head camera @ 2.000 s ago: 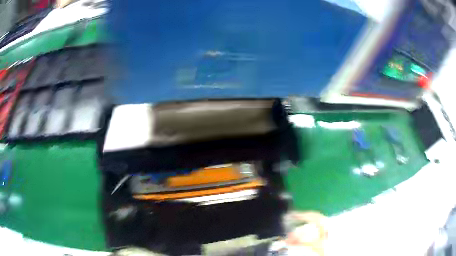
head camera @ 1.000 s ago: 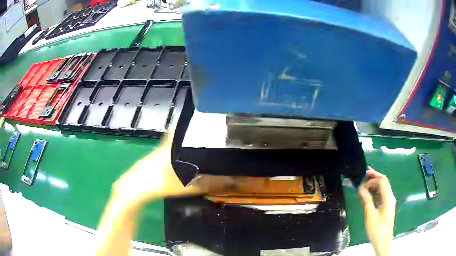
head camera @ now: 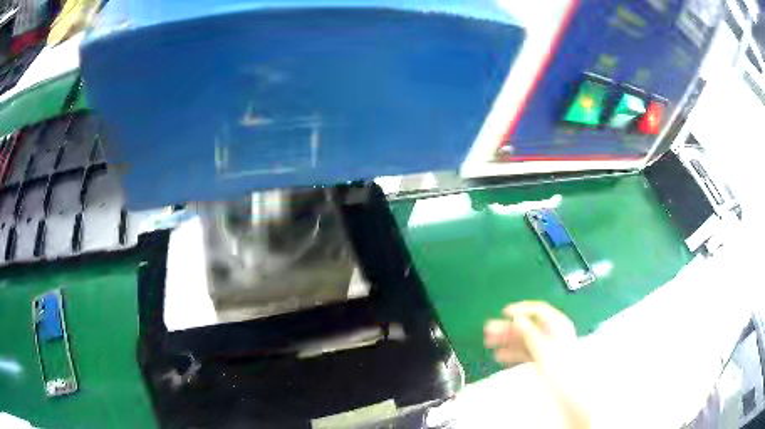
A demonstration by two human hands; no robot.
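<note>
The press head (head camera: 277, 251), a thick steel block, is down over the fixture place on the black press base (head camera: 277, 369). The orange fixture is hidden. My right hand (head camera: 530, 335) is blurred, over the green mat right of the base, fingers apart, with nothing seen in it. My left hand is not in view. A silver phone middle frame with blue film (head camera: 554, 228) lies on the mat at right. Another phone middle frame (head camera: 52, 323) lies at left.
The blue press housing (head camera: 335, 92) fills the top centre. A control panel (head camera: 537, 126) with green and red buttons stands at upper right. A black blister tray (head camera: 63, 201) lies at left. The bench's white edge is at lower right.
The view has turned right. The press head has come down and the orange fixture is covered. My right hand has left the base's corner; my left hand has gone out of view.
</note>
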